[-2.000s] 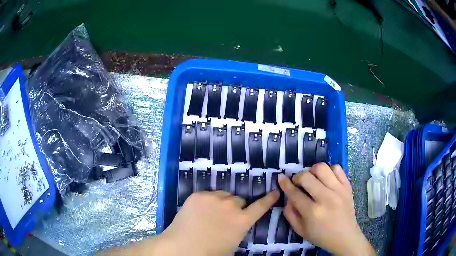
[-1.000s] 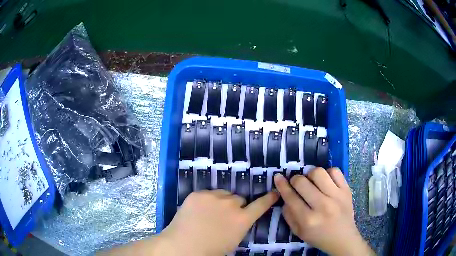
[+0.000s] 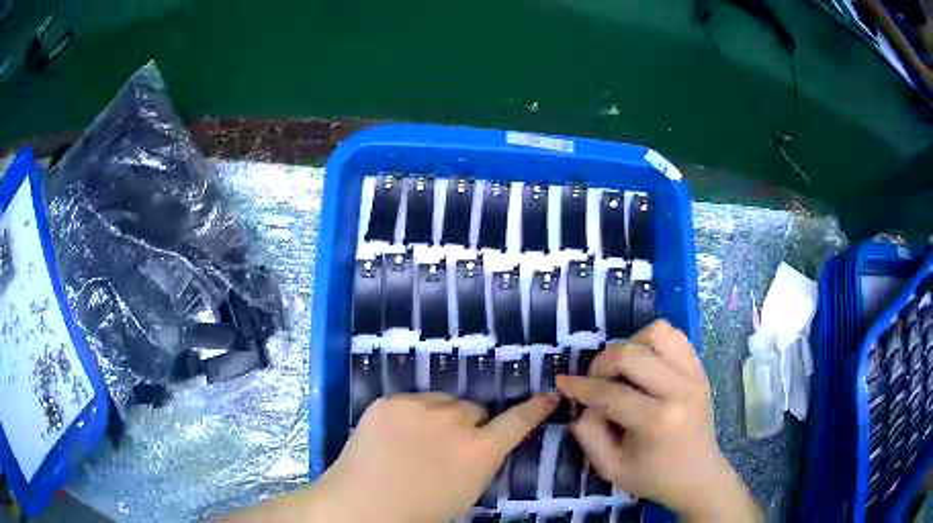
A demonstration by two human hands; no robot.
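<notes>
Black curved plastic parts (image 3: 457,218) lie in rows on white dividers inside the blue parts tray (image 3: 319,337). My left hand (image 3: 419,455) lies over the lower left rows, its index finger stretched to a part in the third row; its palm side is hidden. My right hand (image 3: 650,424) is over the lower right rows, index finger and thumb bent close together beside my left index fingertip, at the upper end of that part. Any tiny piece between the fingertips is too small to make out. The parts under both hands are partly hidden.
A clear bag of black parts (image 3: 153,235) lies left, beside a small-parts tray (image 3: 46,358) with dark specks. Right are a small squeeze bottle (image 3: 762,393), a white tissue (image 3: 788,301) and stacked blue trays (image 3: 834,378). A green belt (image 3: 409,61) runs behind.
The view has shifted slightly, so the blue tray sits a little further left. My right index finger has changed its bend near the same part. My left index finger stays at that part.
</notes>
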